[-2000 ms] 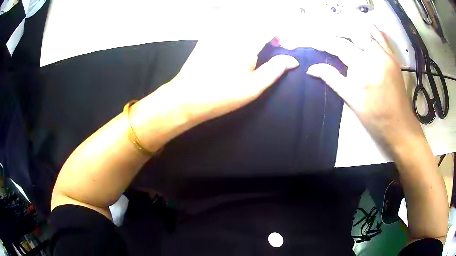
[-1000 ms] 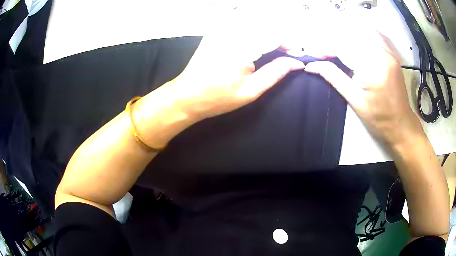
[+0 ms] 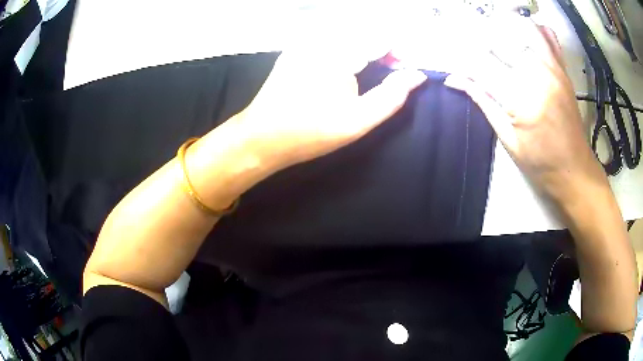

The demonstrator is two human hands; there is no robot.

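A large dark cloth panel (image 3: 352,190) lies over the white table and hangs over my black-clothed lap. A thin pale line runs down it near its right edge. My left hand (image 3: 352,92) holds the panel's upper edge, thumb on top and fingers beyond it. My right hand (image 3: 522,92) is at the same edge just to the right, its thumb close to my left thumb. Strong glare washes out the fingers and the cloth edge between them. No needle or presser foot can be made out.
Black-handled shears (image 3: 605,106) lie at the right of the white table (image 3: 169,35). Thin metallic tools (image 3: 615,25) lie at the top right edge. A loose dark heap (image 3: 25,176) hangs at the left. Green floor (image 3: 550,338) shows at the lower right.
Over two seconds, my thumbs come together and then part slightly. My right hand has shifted a little right and lies flatter over the edge. The cloth's right edge has moved slightly right.
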